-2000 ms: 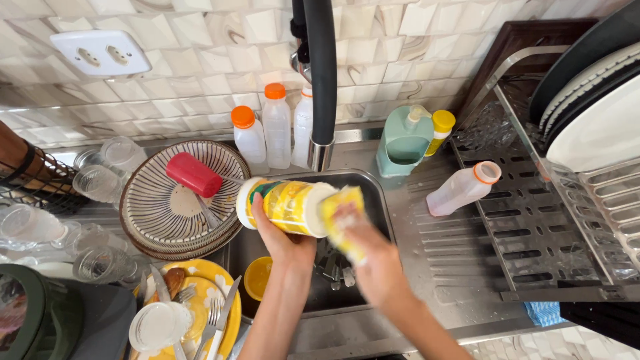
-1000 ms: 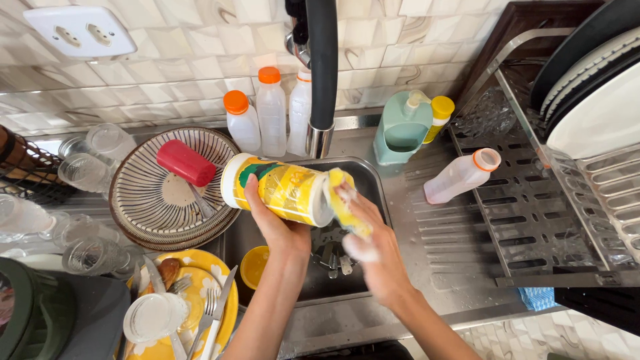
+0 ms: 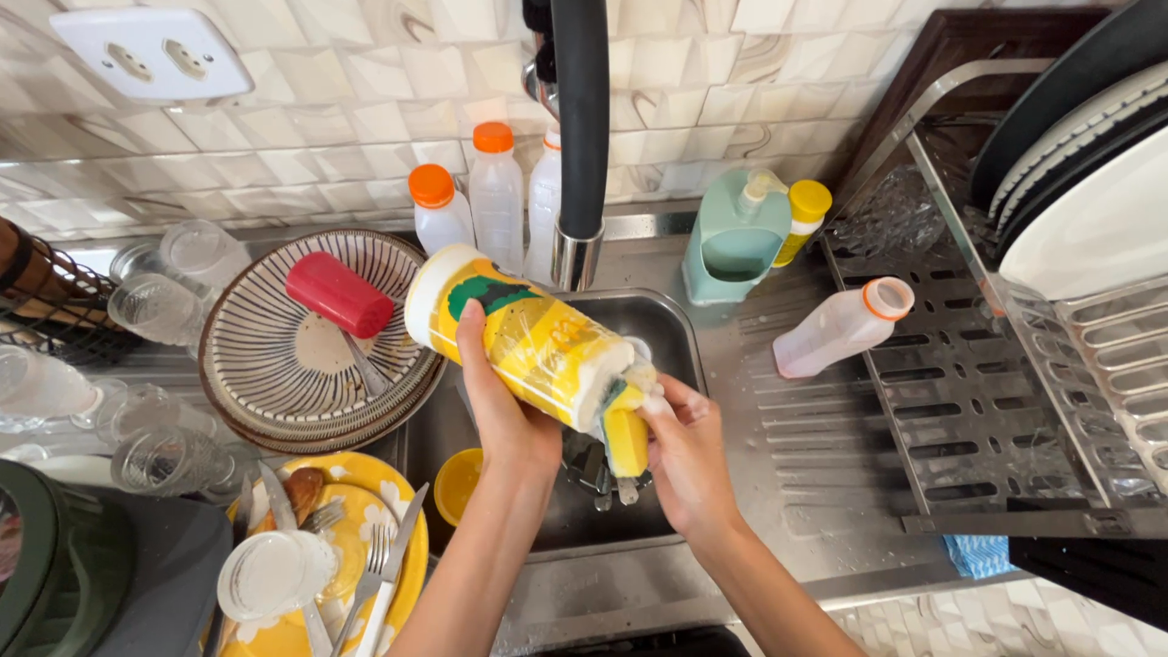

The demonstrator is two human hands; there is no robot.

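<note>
Over the steel sink (image 3: 584,538), my left hand (image 3: 511,401) holds a yellow plastic tub (image 3: 525,338) with white ends, tilted down to the right. My right hand (image 3: 684,438) grips a yellow sponge (image 3: 626,429) with a green side, pressed against the tub's lower right end, where white foam clings. Below, in the basin, lie some dark utensils (image 3: 593,470) and a yellow bowl (image 3: 456,484), partly hidden by my left forearm. The black faucet (image 3: 584,137) hangs just above the tub.
Left stand stacked striped plates (image 3: 246,365) with a red cup (image 3: 339,294), several glasses (image 3: 160,306) and a yellow plate (image 3: 415,547) with cutlery. Orange-capped bottles (image 3: 497,196) line the wall. Right are a green soap dispenser (image 3: 737,228), an open bottle (image 3: 839,333) and a metal dish rack (image 3: 922,411).
The tub's right end now tilts lower than before. My right hand, with the sponge, has moved from the tub's side and end to the lower edge of that end.
</note>
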